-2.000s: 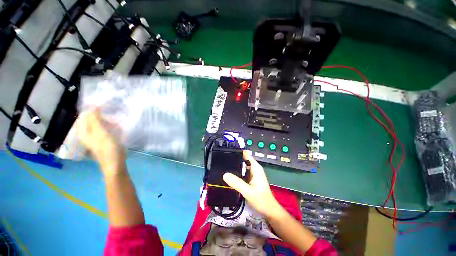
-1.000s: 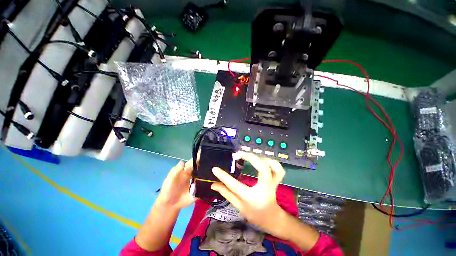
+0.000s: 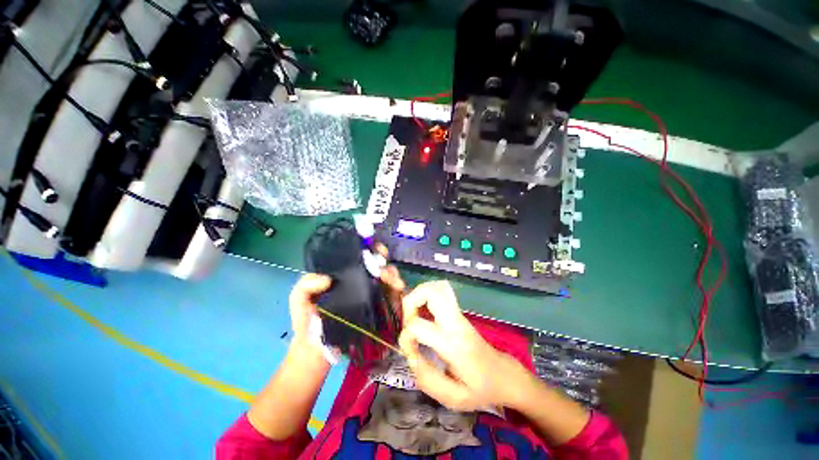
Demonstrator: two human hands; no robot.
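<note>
A flat black unit (image 3: 348,292) with coiled black leads is held over my lap, tilted, in front of the bench edge. My left hand (image 3: 310,310) grips it from its left side, fingers partly hidden behind it. A thin yellowish band (image 3: 364,329) runs across the unit and is stretched out to the right. My right hand (image 3: 456,352) is at the unit's right, its fingertips pinching the band's end. White plug ends show at the unit's top right.
A flat bubble bag (image 3: 289,160) lies behind the unit. The test fixture (image 3: 413,193) with green buttons and black press stands behind right. White rack bars with cabled units (image 3: 135,225) are at left. Red leads (image 3: 696,225) and bagged units (image 3: 774,260) lie right; an open carton (image 3: 669,404) is below.
The unit has moved left and tilted. The band, flat on the unit before, is now pulled out to the right by my right hand. Earlier, my left hand left the bubble bag and gripped the unit.
</note>
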